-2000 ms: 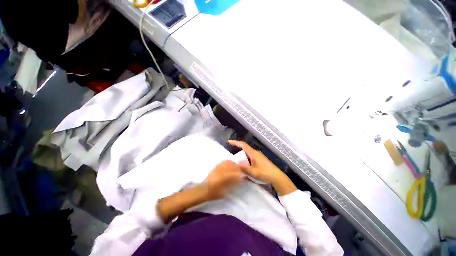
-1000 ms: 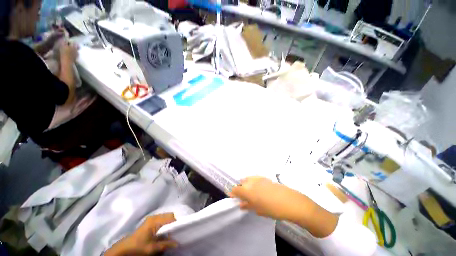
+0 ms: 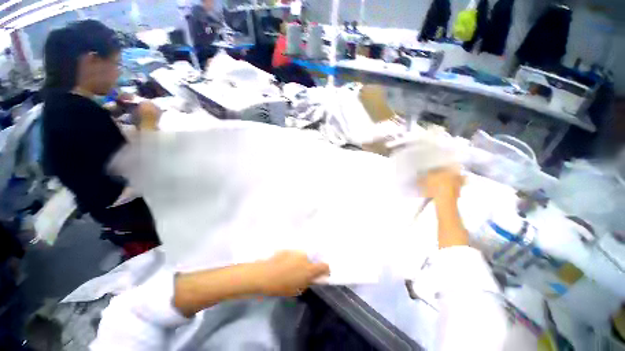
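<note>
A large pale fabric panel (image 3: 274,199) is stretched out in the air in front of me, above the table. It is bright white on the right and greyer on the left, and partly blurred. My left hand (image 3: 291,273) grips its near edge at the lower middle. My right hand (image 3: 442,184) holds its far right part, farther from me; its fingertips are blurred. The panel hides much of the tabletop. The sewing machine (image 3: 510,236) with blue markings stands to the right, partly behind my right sleeve.
A person in black (image 3: 86,147) sits at the left by another machine (image 3: 240,99). White fabric heaps and a tan piece (image 3: 378,104) lie at the back. Clear plastic (image 3: 589,188) is at the right. The dark table edge (image 3: 363,319) runs below. Scissors handles (image 3: 546,341) show at the lower right.
The view has tilted up. The fabric has gone from my lap and the table edge to spread out in the air. My right hand has moved forward, away from my left.
</note>
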